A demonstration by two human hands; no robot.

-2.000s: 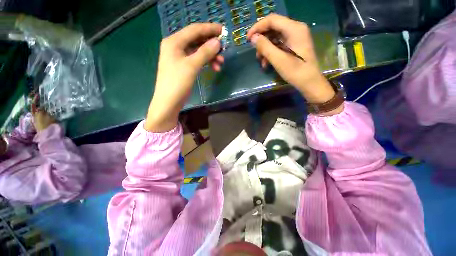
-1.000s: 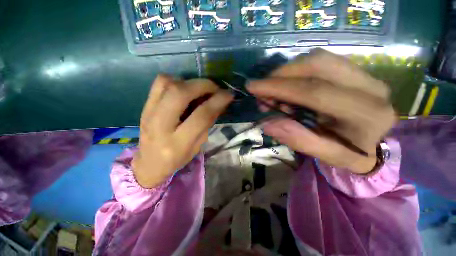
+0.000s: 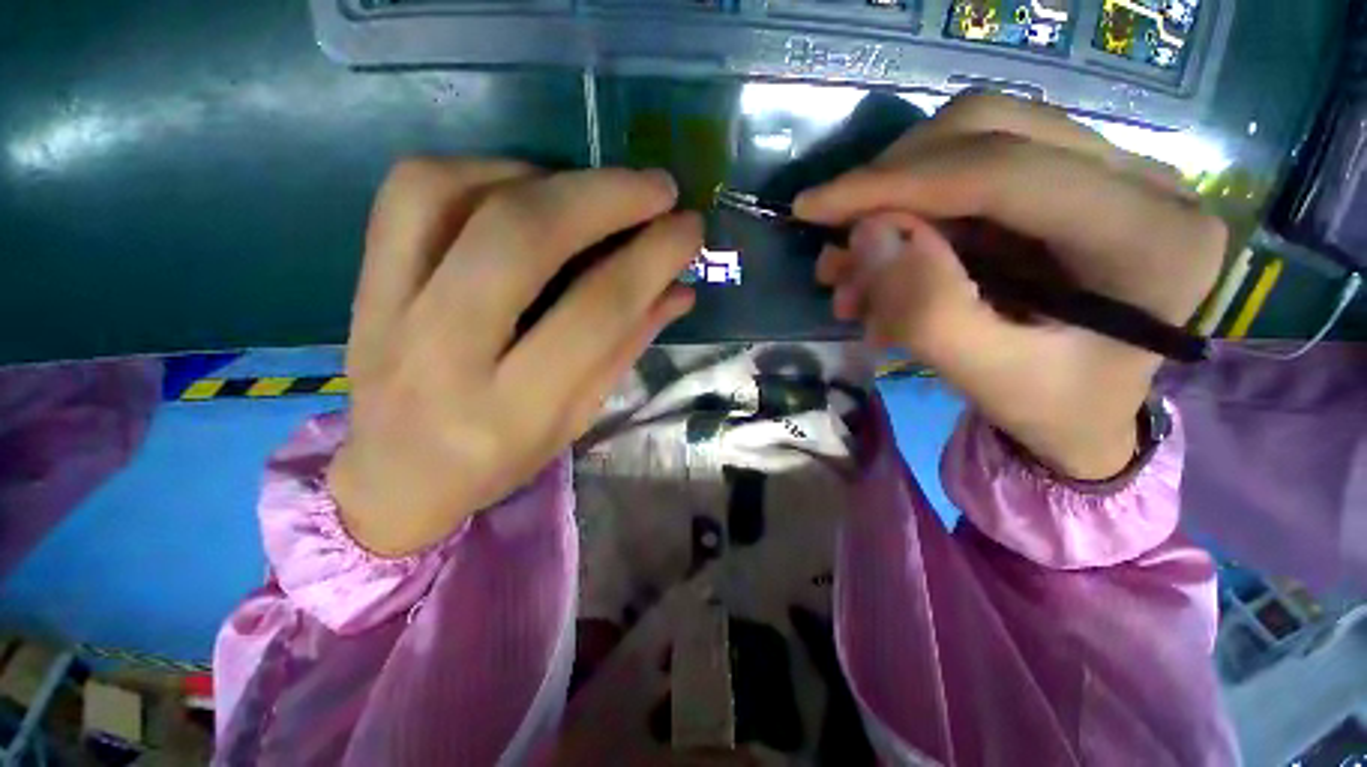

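Observation:
My right hand (image 3: 1020, 225) holds black tweezers (image 3: 1102, 312) like a pen; the thin shiny tips point left, close to my left fingertips. My left hand (image 3: 510, 315) is curled over the bench with thumb and forefinger close together. A small white and blue circuit board (image 3: 721, 267) shows just beside and below the left fingertips, partly hidden by them; whether the fingers grip it or only rest by it is not clear. A yellowish patch (image 3: 675, 138) lies on the dark mat just beyond the fingertips. No tape piece can be made out at the tips.
A clear grey blister tray (image 3: 660, 63) with boards in pockets lies behind the hands. White and yellow strips (image 3: 1255, 300) and a dark glossy pouch (image 3: 1327, 188) with a white cord are at right. A glossy sheet glares behind my right hand. The bench's front edge runs below my hands.
My hands came down from the tray to the front of the mat, and the view shifted. Since a second ago the tweezers point more level, and a board shows by my left fingertips.

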